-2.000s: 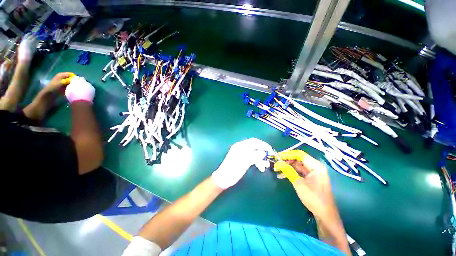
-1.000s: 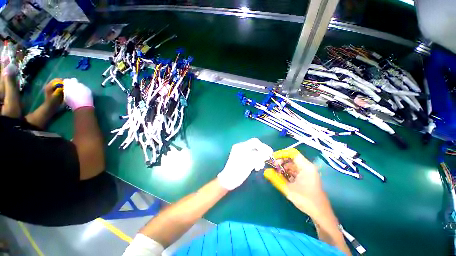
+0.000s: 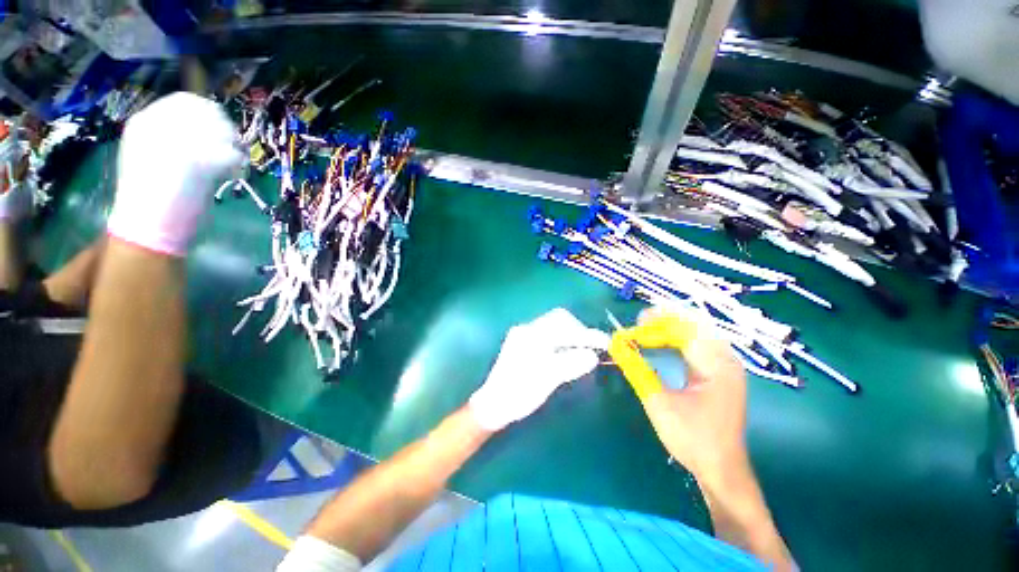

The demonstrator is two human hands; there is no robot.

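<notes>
My left hand (image 3: 540, 366), in a white glove, pinches thin dark and reddish wire leads between thumb and forefinger, at the centre of the view. My right hand (image 3: 691, 374), with yellow coverings on thumb and forefinger, pinches at the same leads just to the right; the two hands' fingertips almost meet. A small pale tip sticks up above the right fingertips. The lead ends are too small to make out. A wire harness hangs mostly hidden behind my right forearm.
A fan of white harnesses with blue ends (image 3: 715, 296) lies beyond my right hand. A tangled harness pile (image 3: 816, 190) lies at the rear right, by a metal post (image 3: 674, 106). A left harness pile (image 3: 335, 246) lies near a neighbour's raised gloved hand (image 3: 173, 162).
The neighbour's gloved hand has moved up and forward toward the left pile. My right fingers have changed their pinch and opened a gap below them. My left hand has barely moved.
</notes>
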